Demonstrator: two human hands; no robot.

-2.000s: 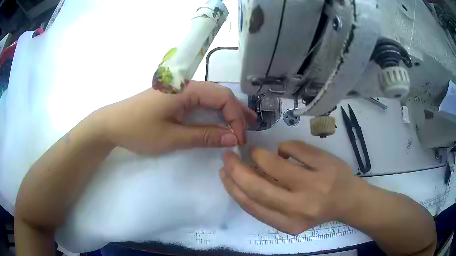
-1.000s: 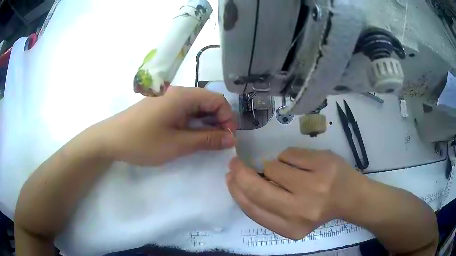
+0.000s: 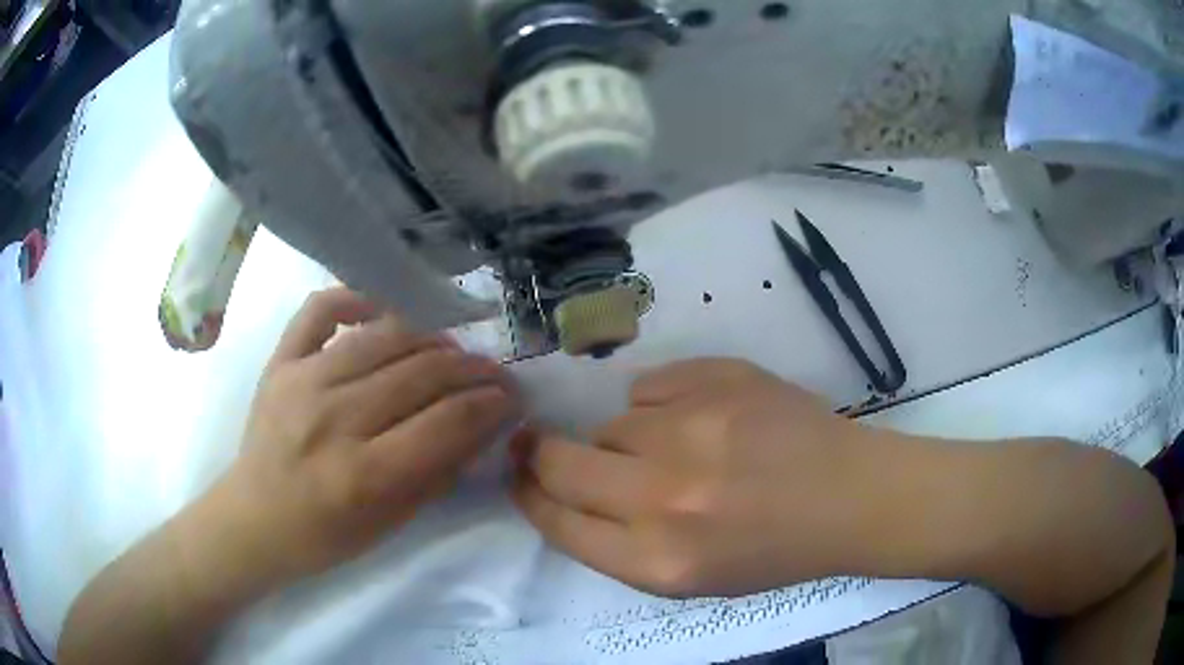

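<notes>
White fabric (image 3: 448, 565) lies on the white table under and in front of my hands. My left hand (image 3: 377, 429) is on the fabric just left of the presser foot area (image 3: 526, 312), fingers bent and fingertips on the cloth. My right hand (image 3: 675, 481) is in front of the needle area, its thumb and fingers closed on the fabric close to my left fingertips. The exact edge between the fingertips is hidden. The small tan knob (image 3: 599, 318) sits right above the gap between my hands.
The machine head (image 3: 299, 130) with its white tension dial (image 3: 574, 124) hangs over the hands. Black thread snips (image 3: 841, 301) and grey tweezers (image 3: 863, 177) lie to the right. The floral-wrapped tube (image 3: 205, 276) hangs left. Printed ruler marks (image 3: 727, 617) run along the front edge.
The view has shifted closer over the machine head. My left hand has turned from a pinch to fingers laid on the fabric, near the presser foot. My right hand stays beside it.
</notes>
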